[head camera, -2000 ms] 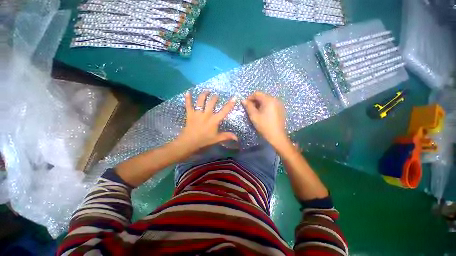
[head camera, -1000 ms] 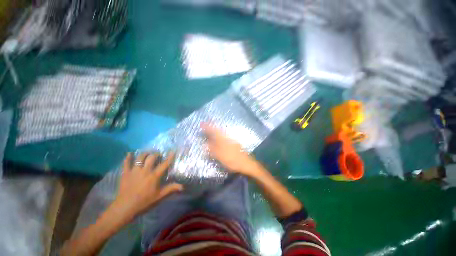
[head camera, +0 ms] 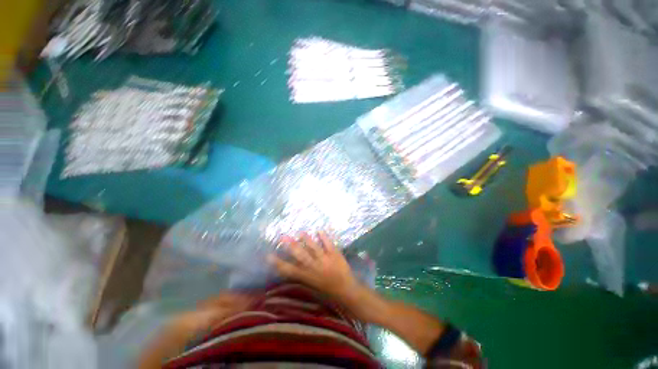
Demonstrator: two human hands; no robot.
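A long sheet of bubble wrap (head camera: 288, 198) lies slantwise on the bench in front of me, its near end by my body. A row of LED strips (head camera: 433, 130) lies on its far right end. My right hand (head camera: 314, 263) rests on the near edge of the wrap, fingers apart, holding nothing I can see. My left hand (head camera: 224, 303) is low against my striped top, blurred, its fingers hard to make out.
A strip pile (head camera: 133, 130) lies at left, a smaller one (head camera: 339, 72) behind. A cutter (head camera: 483, 173) and orange tape dispenser (head camera: 545, 263) are at right. Wrapped packs (head camera: 530, 76) stand back right, a bulk heap (head camera: 130, 25) back left, loose bubble wrap (head camera: 36, 288) near left.
My view has swung left, showing more of the bench. My right hand has come back toward my body at the wrap's near edge. My left hand has dropped lower, against my top.
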